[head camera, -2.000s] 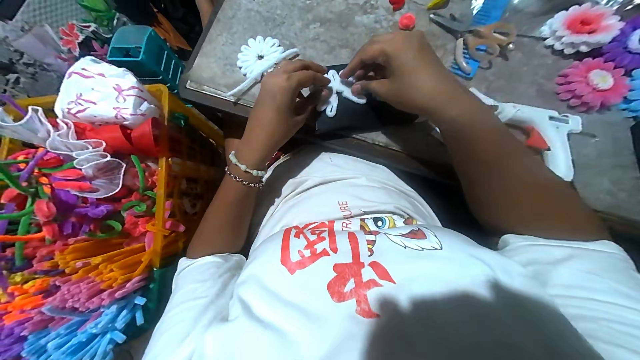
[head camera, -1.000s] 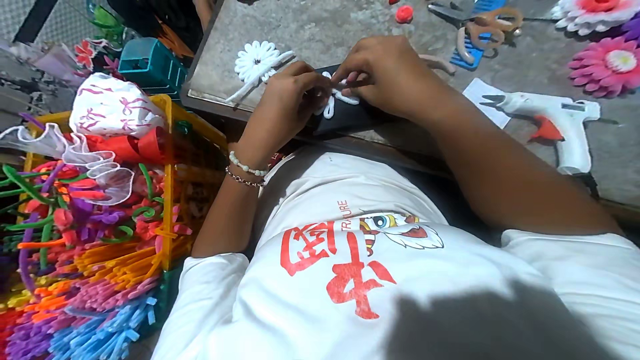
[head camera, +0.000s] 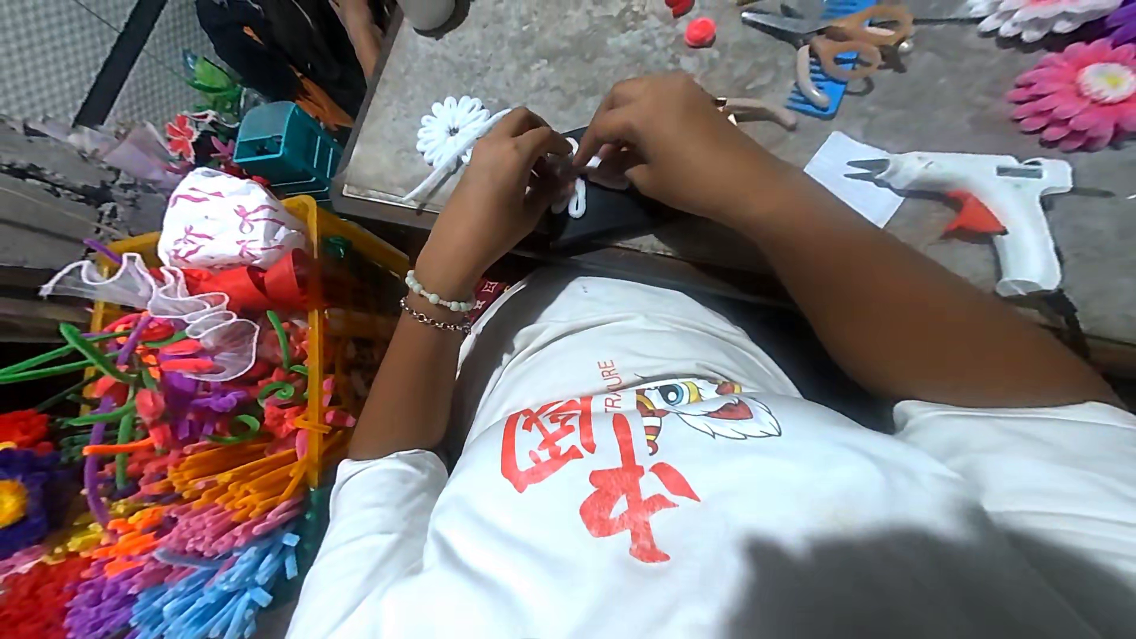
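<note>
A looped piece of white pipe cleaner is held between both hands, above a dark flat object at the table's near edge. My left hand, with two bracelets at its wrist, pinches it from the left; the fingertips partly cover it. From the right, my right hand grips it between thumb and forefinger. Just left of my left hand, a white looped pipe-cleaner flower lies on the table, with a white pipe-cleaner length across its lower side.
On the grey table are scissors, a blue comb, pliers, a white glue gun over white paper, and a pink flower. A yellow crate of colourful pipe cleaners stands at left. Part of a person shows behind.
Both hands stay at the white looped piece, their fingers slightly shifted. The view has moved a little, bringing more of the glue gun and the paper beside it into sight.
</note>
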